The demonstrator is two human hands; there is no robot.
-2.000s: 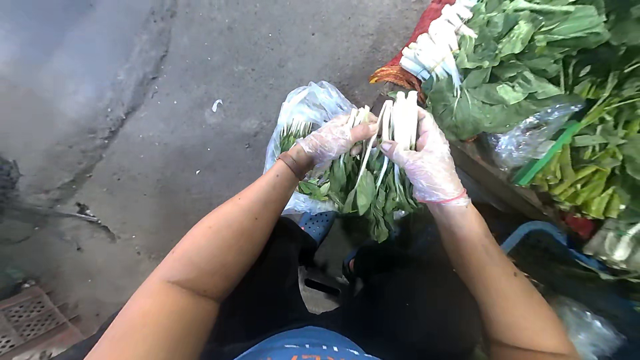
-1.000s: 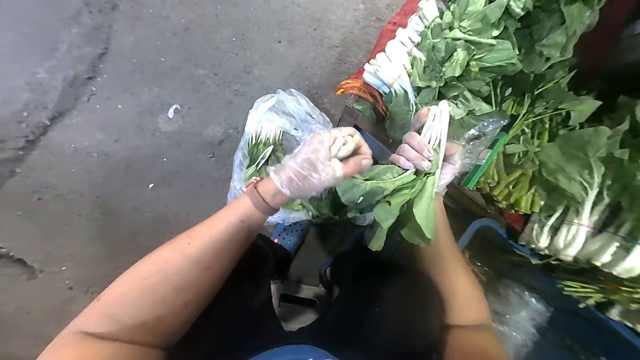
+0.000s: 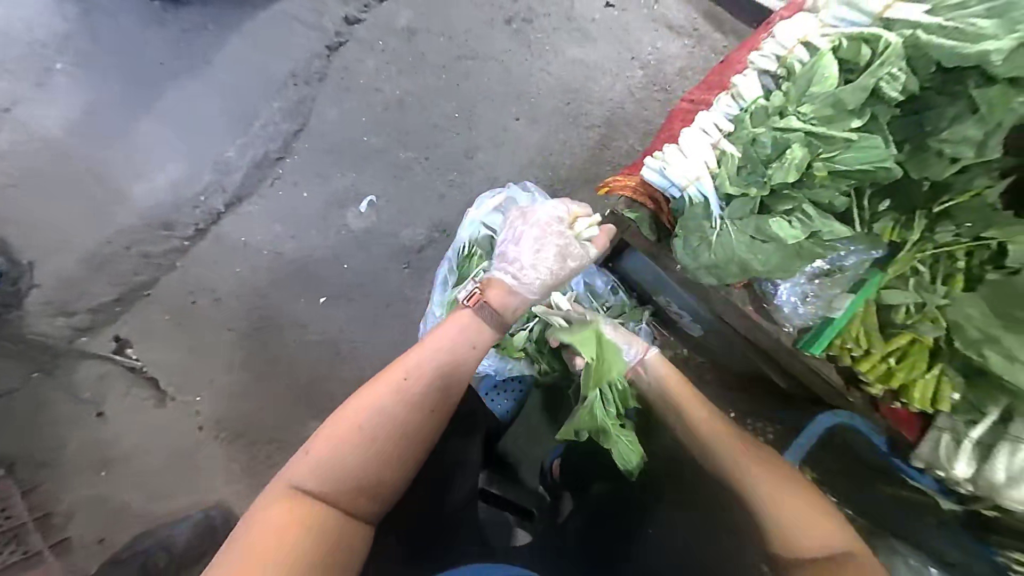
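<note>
My left hand [image 3: 548, 244], in a clear plastic glove, is closed around the pale stem ends of some leafy greens, above a clear plastic bag [image 3: 448, 276]. Lower and to the right, my right hand [image 3: 604, 340], also gloved, holds green leaves with pale stalks [image 3: 600, 400]; the leaves hang down below the fingers. More cut greens [image 3: 472, 260] lie in the bag, partly hidden by the hands. The bag rests on a blue perforated container [image 3: 506, 394].
Bundled leafy greens with white stems [image 3: 800, 160] lie on a stand at the right, beside orange bands [image 3: 638, 192] and a clear bag with a green strip [image 3: 844, 312]. A blue-rimmed tub [image 3: 836, 420] stands at lower right. Cracked concrete floor [image 3: 360, 160] spans the left.
The right hand has lowered, and its greens now hang below the fingers beside the bag. The left hand, which was at the stems with the right hand two seconds ago, is now apart with stems in its fist.
</note>
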